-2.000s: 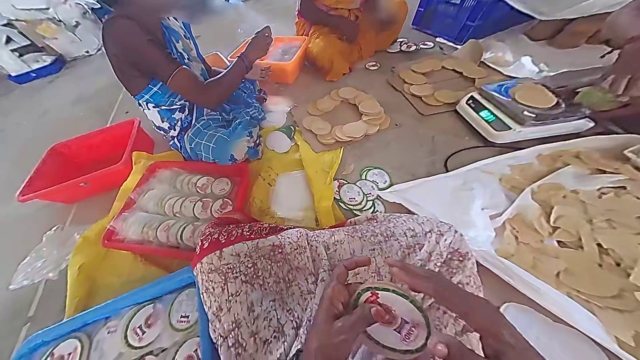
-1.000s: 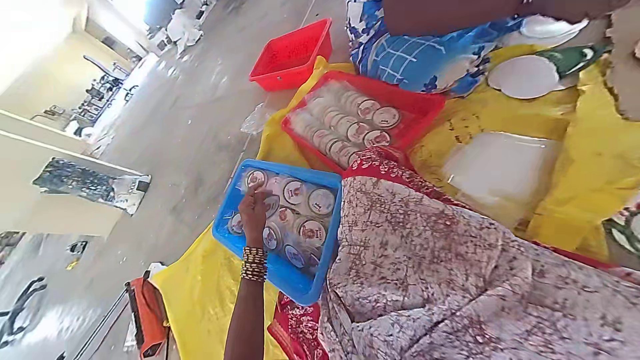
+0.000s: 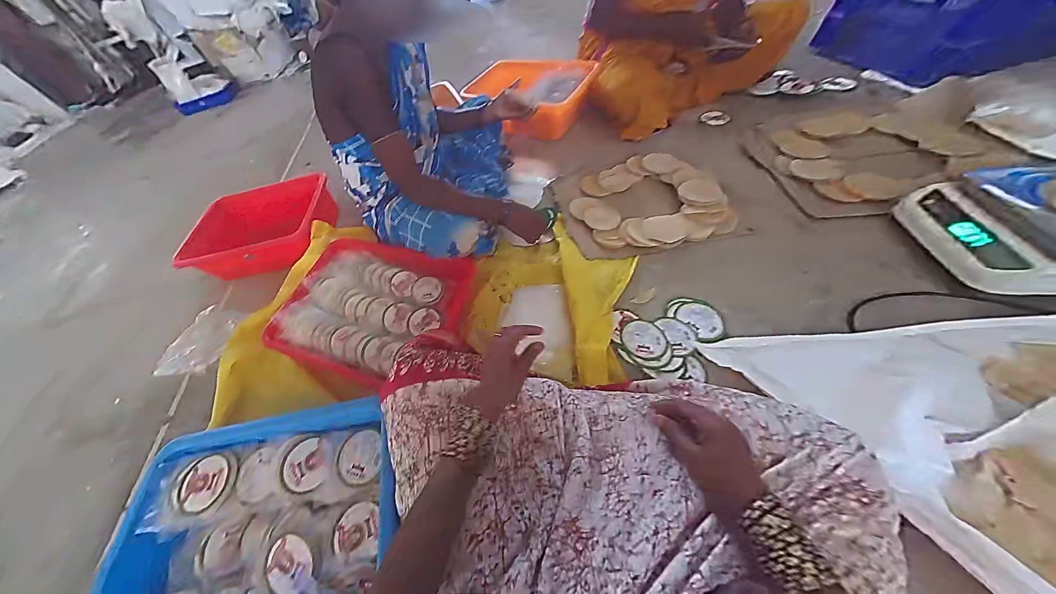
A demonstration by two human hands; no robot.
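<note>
My left hand [image 3: 505,367] is raised above the patterned cloth [image 3: 594,487] over my lap, near a stack of clear plastic bags [image 3: 540,318] on a yellow sheet; its fingers are apart and hold nothing. Lower right, my right hand [image 3: 705,450] hovers over the same cloth, fingers loosely bent, with nothing seen in it. At lower left a blue tray [image 3: 264,417] holds packets with round printed labels. Beyond it, a red tray [image 3: 285,330] carries rows of similar packets. Round green-edged labels [image 3: 672,338] lie in a loose pile on the floor.
A co-worker [image 3: 412,157] sits beside an orange basin [image 3: 549,107]. Another person [image 3: 660,58] sits farther back. Flat tan discs [image 3: 701,191] form a ring on a mat. A digital scale [image 3: 973,239] and its cable are at right, near white sheets [image 3: 825,363]. An empty red tub [image 3: 256,223] stands left.
Two seconds ago both hands held a round-labelled packet; one second ago a hand reached into the blue tray. Now both hands are over the lap without the packet. The view has swung left and back.
</note>
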